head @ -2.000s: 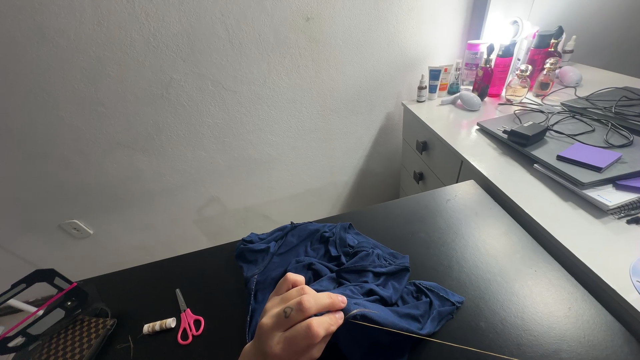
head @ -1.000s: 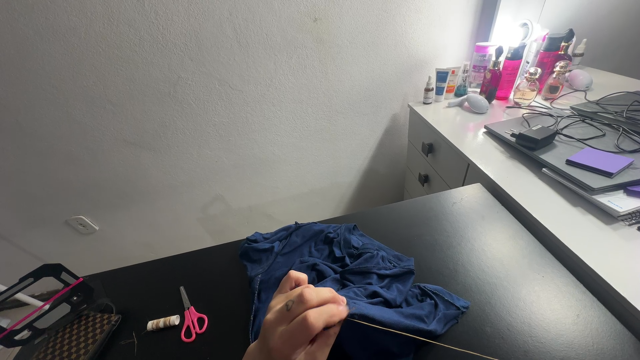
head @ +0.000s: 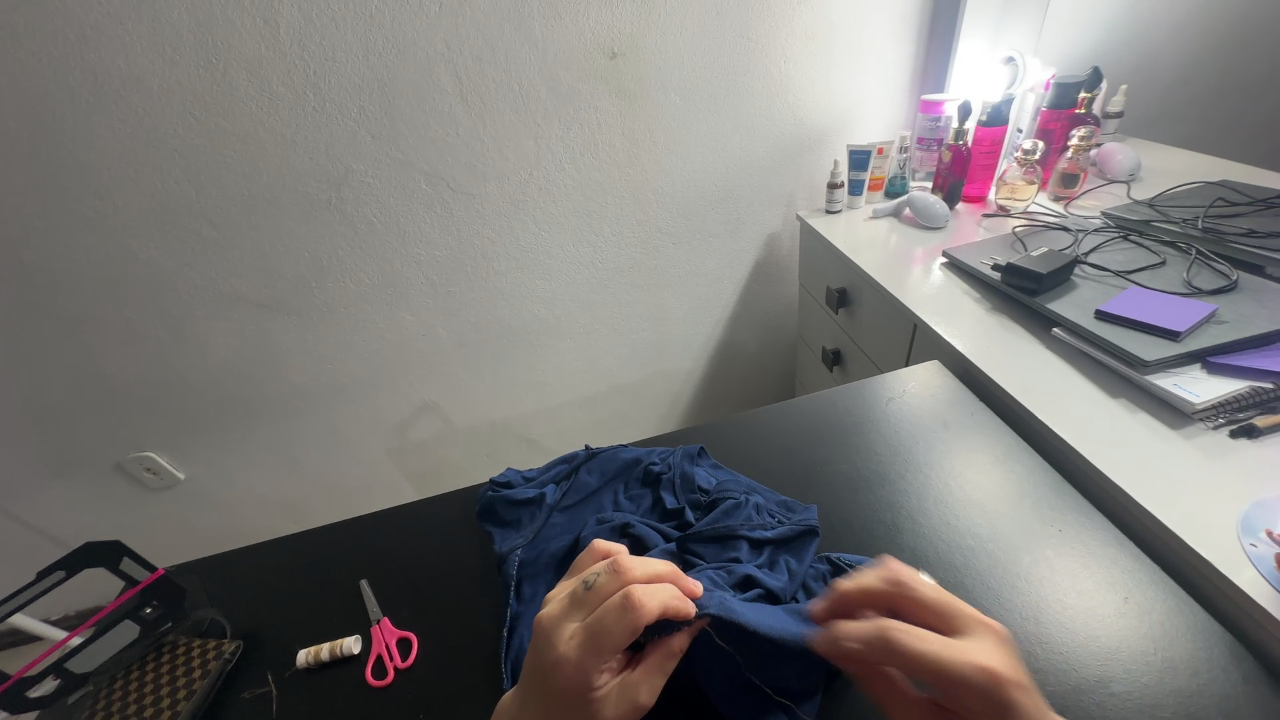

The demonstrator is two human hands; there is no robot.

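A crumpled dark blue garment point(head: 640, 500) with visible seams lies on the black table. My left hand point(head: 610, 630) pinches a folded edge of it between thumb and fingers. At the cloth's right side is my right hand point(head: 920, 640), blurred, its fingertips at the fabric; whether it grips the cloth or a needle cannot be told. A light thread point(head: 745, 668) runs down over the fabric from near my left fingertips. Left of the garment lie scissors point(head: 387, 640) with pink handles and a spool of beige thread point(head: 328, 652).
A checkered case point(head: 160, 675) and a black frame-like object point(head: 90, 610) stand at the lower left. On the white dresser point(head: 880, 260) at right are bottles, laptops with cables, a black charger point(head: 1036, 270) and purple sticky notes point(head: 1156, 311). A wall borders the table's back.
My right hand has come into view at the garment's right side. The thread stretched rightward from my left hand earlier; now it lies down across the cloth. My left hand still holds the fabric.
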